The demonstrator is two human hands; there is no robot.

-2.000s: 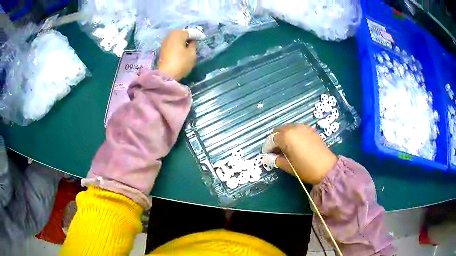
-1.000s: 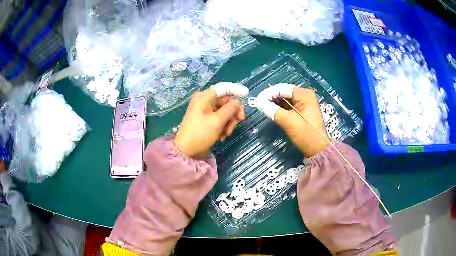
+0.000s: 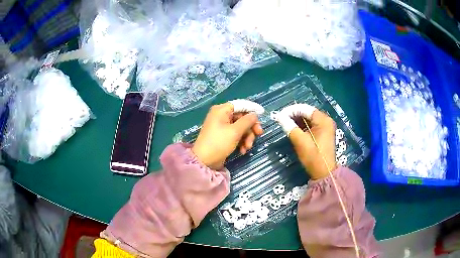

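Note:
My left hand (image 3: 227,128) is over the clear tray (image 3: 262,174), thumb and forefinger closed near the right fingertips; I cannot tell whether they hold a piece. My right hand (image 3: 311,136) pinches a small white plastic plate (image 3: 275,116) between white-covered thumb and forefinger. A thin pale stick (image 3: 334,189) runs from my right palm down along the forearm. Many loose white plates (image 3: 247,209) lie at the tray's near left, and several more (image 3: 341,147) at its right side, beyond my right hand.
An open bag of translucent pieces (image 3: 189,83) lies behind the tray. A dark-screened smartphone (image 3: 133,133) is at left. Bulging clear bags stand at far left (image 3: 58,113), upper left (image 3: 112,65) and upper right (image 3: 307,30). A blue parts bin (image 3: 378,126) is at right on the green table (image 3: 91,174).
My left hand has left the open bag and come beside my right hand. My right hand has risen from the near plates with a piece. The phone screen has gone dark.

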